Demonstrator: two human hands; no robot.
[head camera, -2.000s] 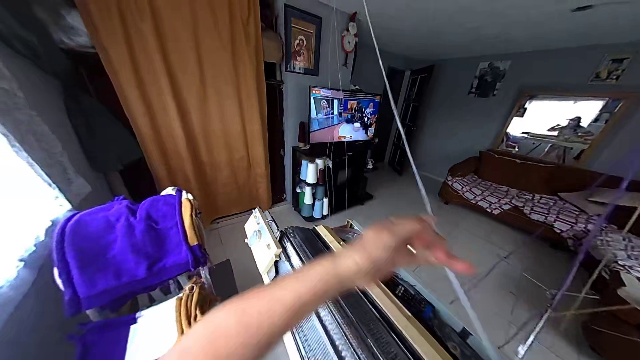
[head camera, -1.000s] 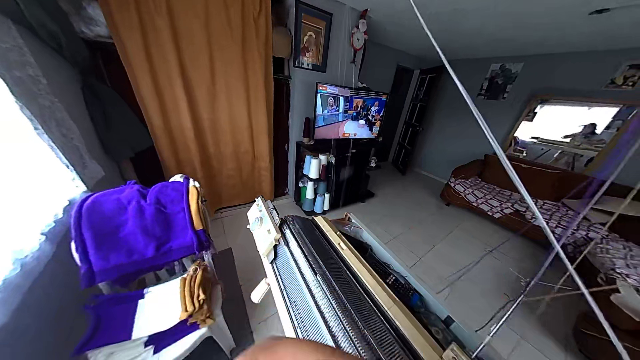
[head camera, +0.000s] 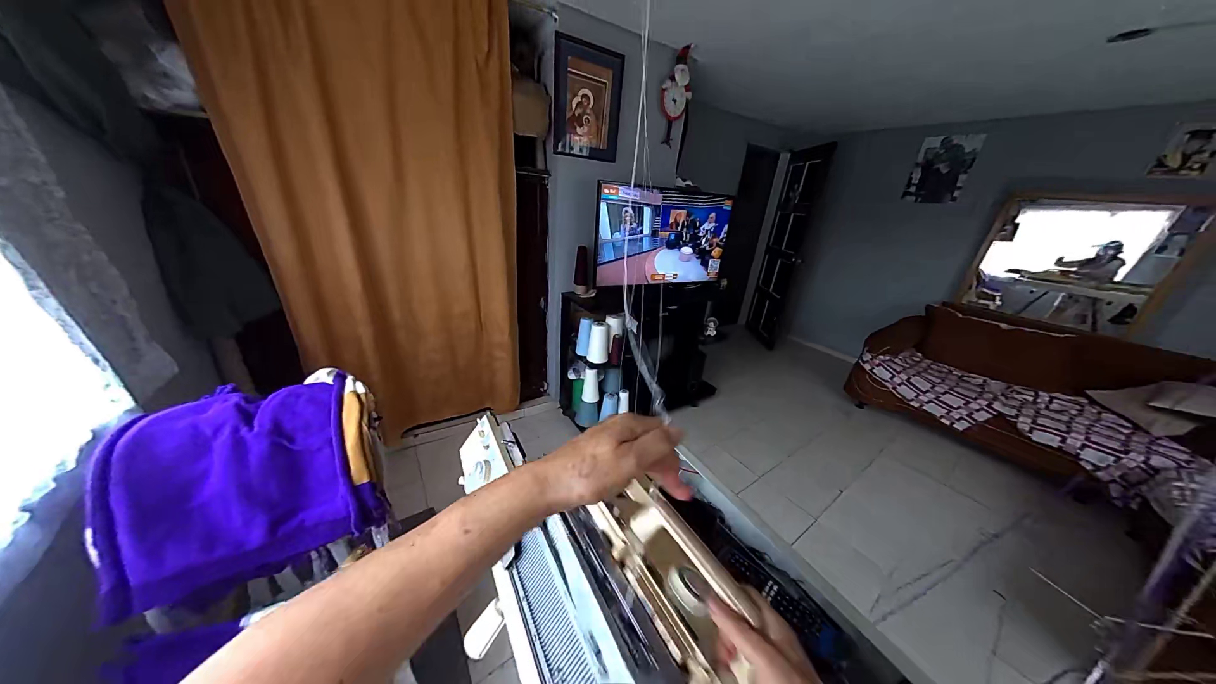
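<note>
My left hand (head camera: 622, 461) reaches over the far part of a flat-bed knitting machine (head camera: 556, 589), its fingers bent downward. A pale strand (head camera: 649, 375) hangs from above and meets the fingertips; blur hides whether they pinch it. At the bottom, my right hand (head camera: 760, 641) grips the near side of the beige machine carriage (head camera: 674, 560), beside its round dial (head camera: 689, 587). The carriage lies across the long metal needle bed, partly covered by my left hand. Some fingers of my right hand are hidden.
Purple knitted pieces (head camera: 237, 475) hang over a support at the left. Yarn cones (head camera: 597, 342) fill a shelf below a television (head camera: 662, 236). A sofa (head camera: 1026, 399) stands right. Blurred purple strands (head camera: 1178, 560) cross the lower right.
My left hand, mostly out of view one second ago, is over the machine again. My right hand and the carriage under it have come into view at the bottom.
</note>
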